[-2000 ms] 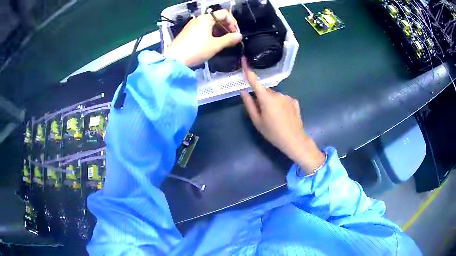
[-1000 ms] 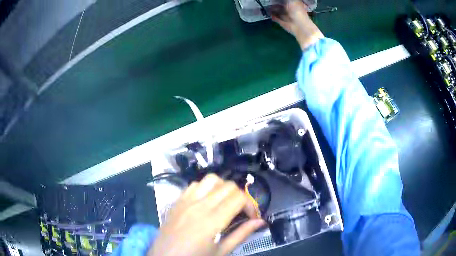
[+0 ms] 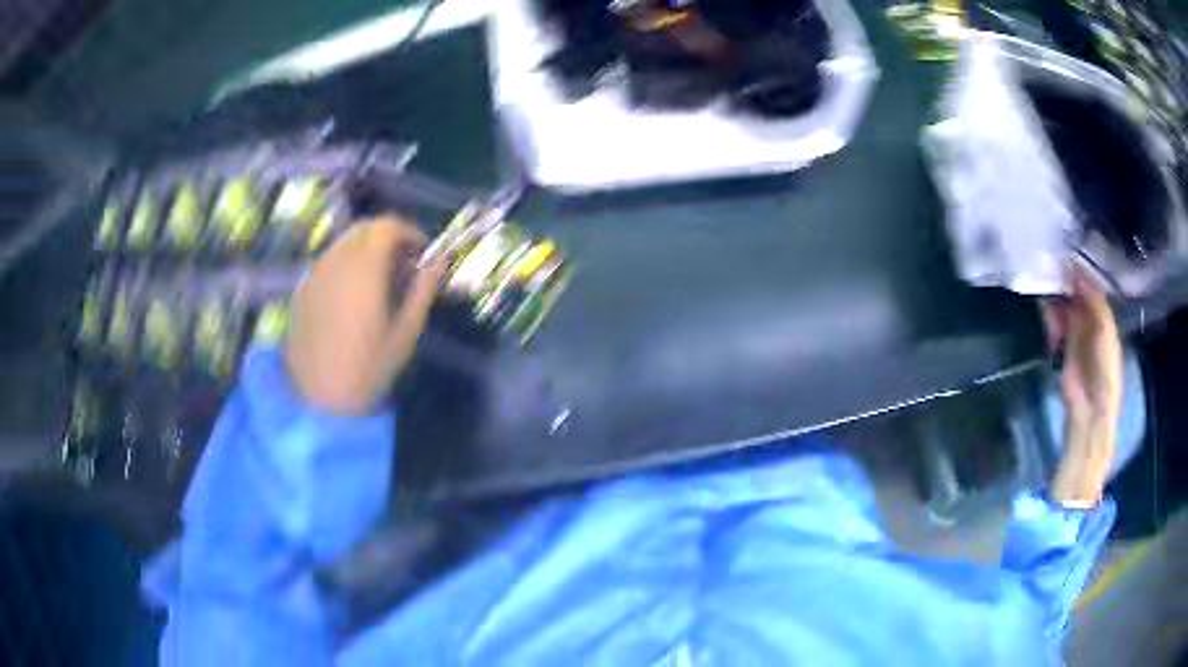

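A white housing with dark inner parts lies at the top centre, cut off by the frame edge. A second white housing stands tilted at the right, its dark inside facing right. My right hand grips its lower edge. My left hand is at the left, its fingertips closed on the near end of a circuit board with yellow parts. The board is blurred. A small white plug lies below it on the belt. Yellow-orange wires show inside the first housing.
A black compartment tray with rows of yellow-topped boards is at the left. Another yellow-green board lies beside the second housing. More boards are at the top right. The belt's metal edge runs in front of me.
My left hand has left the first housing and is now at the board on the left. My right hand has come from the far side to the right, with a second housing beside me. The view has shifted.
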